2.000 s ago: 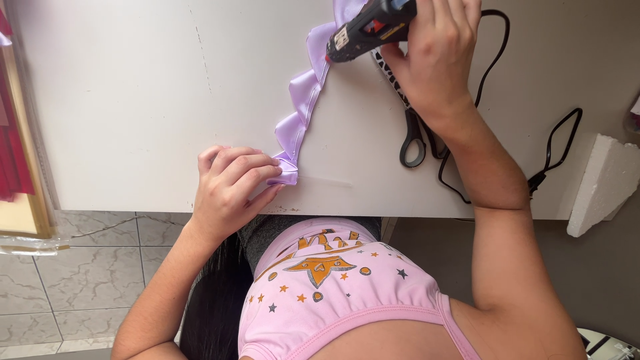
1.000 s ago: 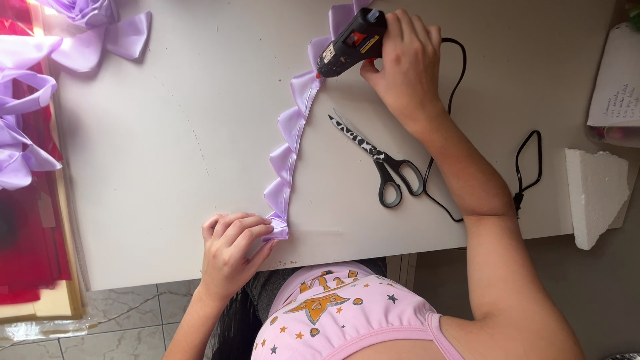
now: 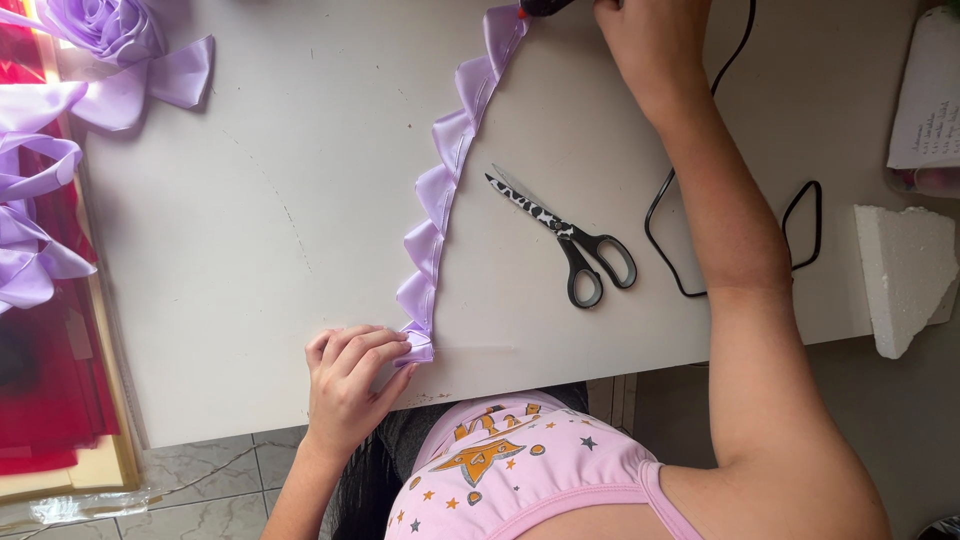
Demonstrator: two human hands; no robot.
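Observation:
A strip of lilac satin ribbon (image 3: 444,199), folded into a row of points, runs up the white table. Its lower, bunched end is held between the fingers and thumb of my left hand (image 3: 358,375) near the front edge. At the top edge my right hand (image 3: 651,37) is partly cut off; it holds a black glue gun (image 3: 546,6), whose orange-red tip rests at the ribbon's upper part. Most of the gun lies outside the view. Scissors with black handles and a spotted blade (image 3: 566,236) lie slightly parted between the ribbon and my right arm.
A lilac ribbon rose (image 3: 109,26) and loose lilac ribbon loops (image 3: 34,247) lie at the left over red material (image 3: 45,382). A black cord (image 3: 658,217) passes under my right arm. A white foam piece (image 3: 904,274) sits at the right edge, below a paper with handwriting (image 3: 930,97).
My right hand has moved the glue gun farther up along the ribbon. My left hand stays at the lower end. The view has shifted, showing more of the left side.

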